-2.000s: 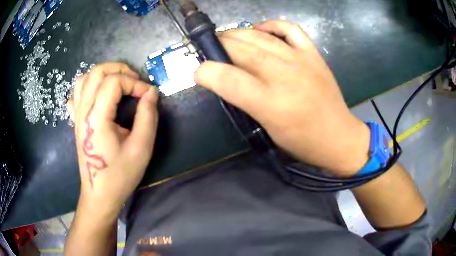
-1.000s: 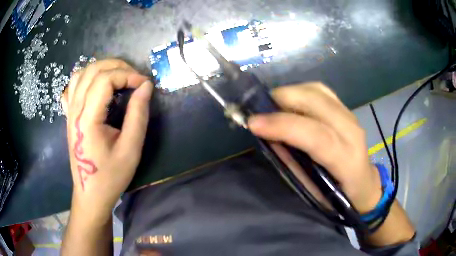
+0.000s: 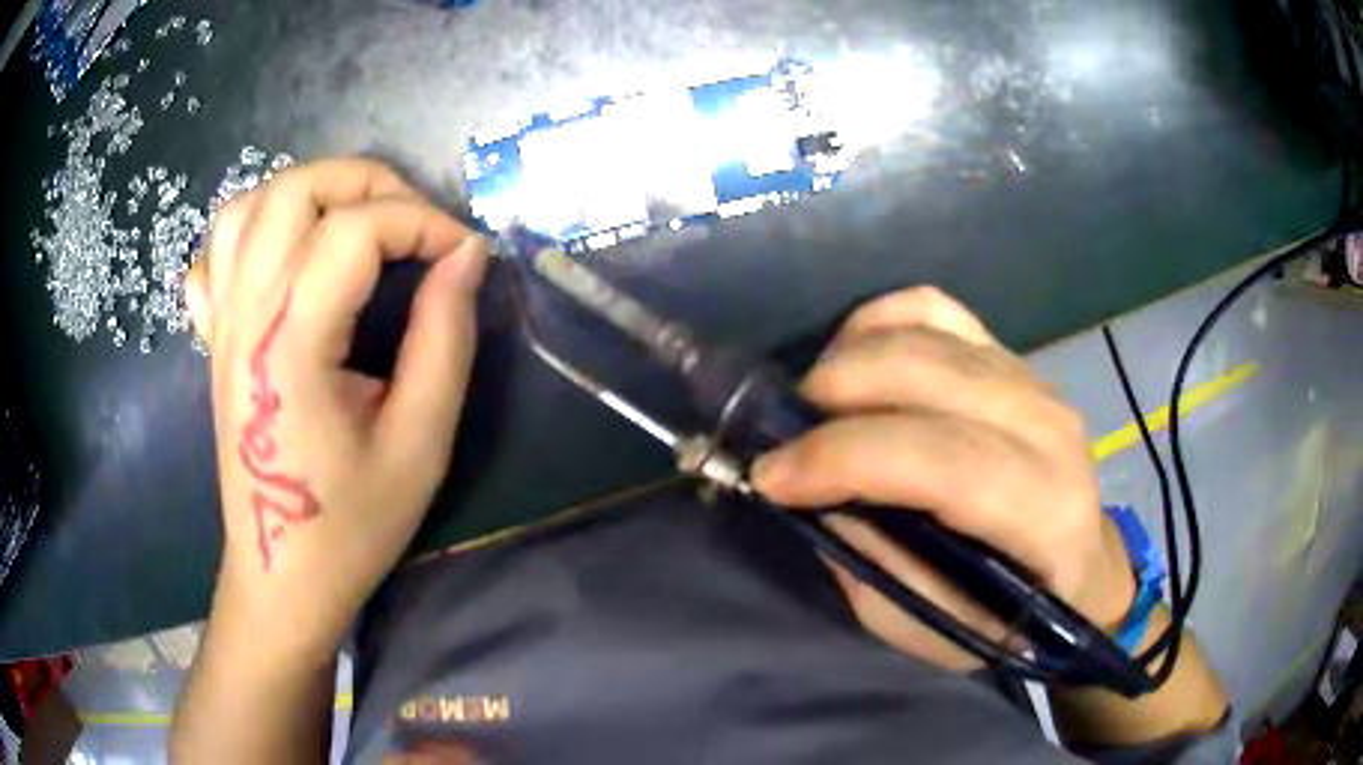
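A blue circuit board (image 3: 748,150) with a large white, glare-washed area lies flat on the dark green bench. My right hand (image 3: 949,463) holds the black handle of the soldering iron (image 3: 635,321). Its barrel points up and left, with the tip at the board's lower left corner. A thin silver solder feed tube (image 3: 598,392) runs beside the barrel. My left hand (image 3: 337,321) is curled left of the board, thumb and index fingertips together at its lower left corner, close to the iron's tip. Whether something small is pinched there cannot be seen. The inside of the palm is dark.
Glassy loose components (image 3: 90,247) are scattered on the left of the bench (image 3: 1076,209). Part of another blue board (image 3: 68,45) shows at the upper left. Black cables (image 3: 1196,389) loop past my right wrist, which wears a blue band. The bench's near edge runs along my lap.
My right hand has moved right and towards me, and the iron's tip has come down from above the board to its lower left corner. My left hand has shifted slightly towards the board.
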